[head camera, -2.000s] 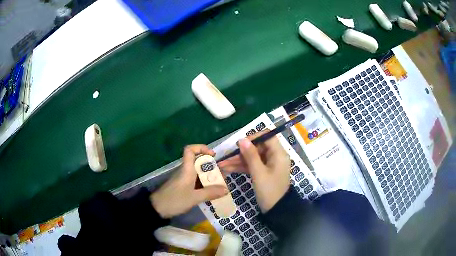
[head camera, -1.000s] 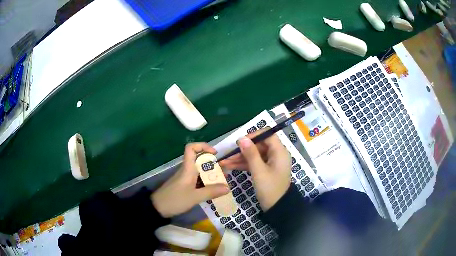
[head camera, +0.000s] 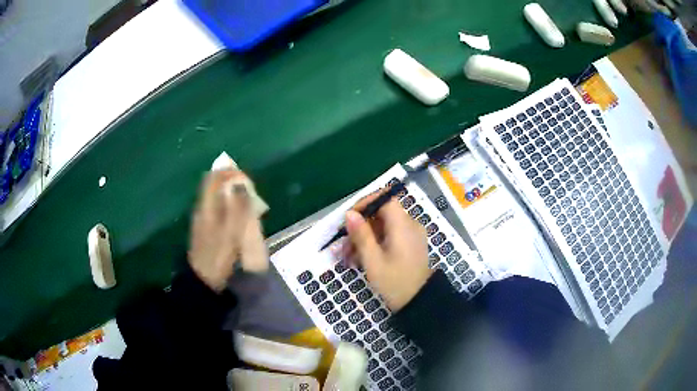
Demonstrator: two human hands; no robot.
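Observation:
My left hand (head camera: 216,229) is blurred over the near edge of the green belt, holding a cream device housing (head camera: 252,233) with a small dark label near its upper end. Another cream housing shows behind the hand, on the belt. My right hand (head camera: 391,248) holds dark tweezers (head camera: 376,206) above the label sheet in use (head camera: 336,299), their tip pointing left over its bare white part. Several cream housings (head camera: 277,353) lie at the bottom, near my left sleeve.
The green conveyor belt (head camera: 321,107) carries several housings (head camera: 414,76) and a white scrap (head camera: 474,40). A stack of spare label sheets (head camera: 581,198) lies right. A blue tray (head camera: 252,19) is beyond the belt. A blue sleeve (head camera: 676,57) shows at upper right.
My left hand has moved left and up with the housing, off the label sheet to the belt. My right hand has moved slightly down and left. The belt housings have shifted left.

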